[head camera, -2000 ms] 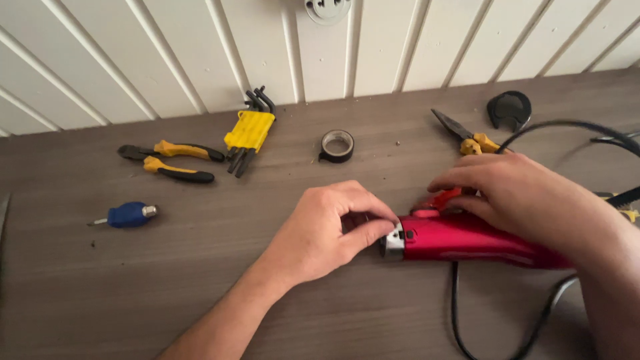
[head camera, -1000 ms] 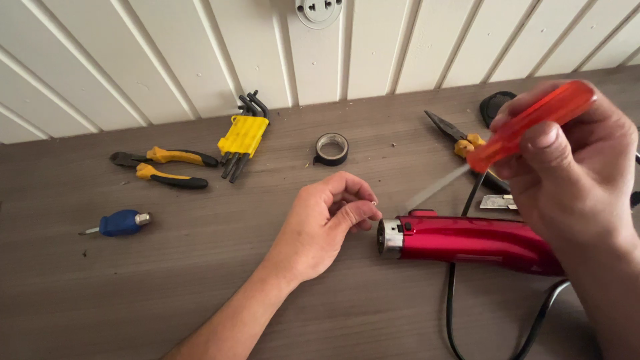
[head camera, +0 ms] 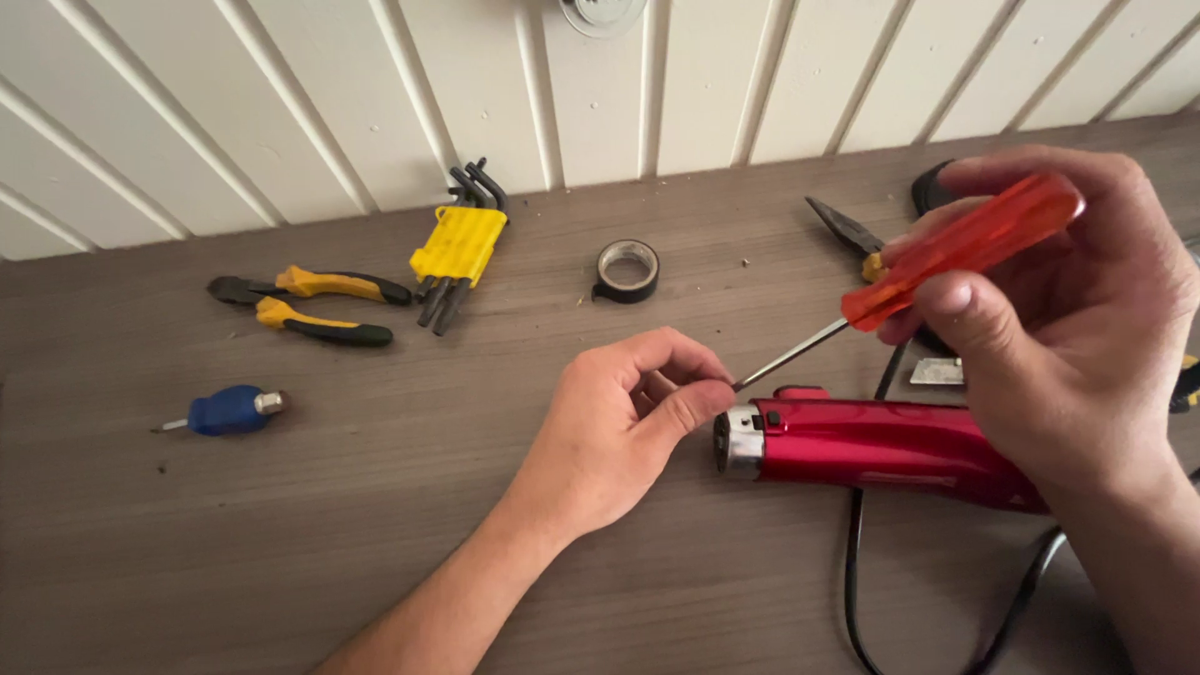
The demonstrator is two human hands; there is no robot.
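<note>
My right hand (head camera: 1059, 309) grips a screwdriver (head camera: 966, 248) by its translucent red handle, the shaft slanting down to the left. Its tip meets the fingertips of my left hand (head camera: 637, 422), whose thumb and forefinger are pinched together; whatever lies between them is too small or hidden to tell. Just right of those fingertips, a shiny red cylindrical appliance body (head camera: 872, 445) lies on the table, its silver collar end facing left. A small red part shows along its upper edge, and my right hand and wrist cover part of its right end.
Yellow-and-black cutting pliers (head camera: 319, 305), a yellow hex key holder (head camera: 459, 246), a blue stubby screwdriver (head camera: 230, 411) and a black tape roll (head camera: 627, 272) lie left and behind. Long-nose pliers (head camera: 848, 230), a metal blade piece (head camera: 937, 371) and a black cable (head camera: 853, 572) are at right.
My right hand, on the appliance two seconds ago, has lifted the red screwdriver. Since one second ago, the screwdriver's tip has come to my left fingertips.
</note>
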